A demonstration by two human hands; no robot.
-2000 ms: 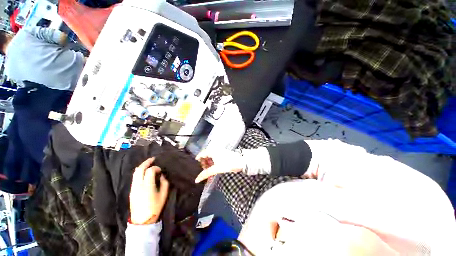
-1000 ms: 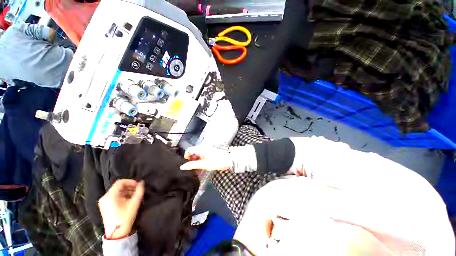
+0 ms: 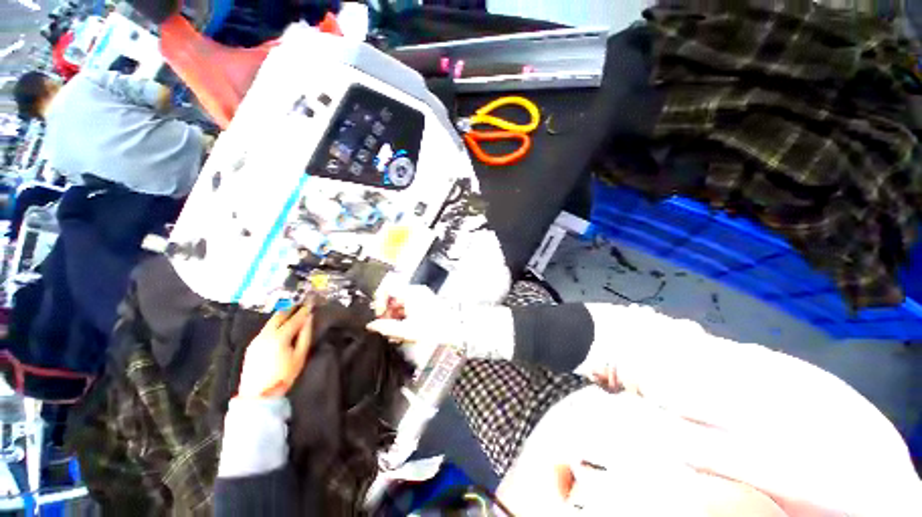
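Observation:
The black fabric section point(image 3: 339, 404) lies at the needle area of the white overlock machine point(image 3: 238, 202) and hangs towards the lap. It joins the dark plaid garment point(image 3: 152, 414), which hangs at the left. My left hand point(image 3: 275, 353) lies on the black fabric close below the needle area, fingers pointing up to it. My right hand point(image 3: 425, 321) is at the right edge of the fabric, beside the machine's front, with thumb and fingers at the cloth. The fingertips of both hands are small and partly hidden, so their exact hold is hard to see.
Yellow-orange handled scissors point(image 3: 502, 131) lie on the black table behind the machine. A grey tray point(image 3: 536, 63) with pink items is beyond. A blue crate point(image 3: 698, 247) piled with plaid pieces point(image 3: 789, 131) is at the right. A person in grey point(image 3: 121, 136) sits at the upper left.
My left hand has moved up from lower on the cloth to beside the needle area. The black fabric is more bunched and pulled up. My right hand stays near the same spot. The view has shifted slightly.

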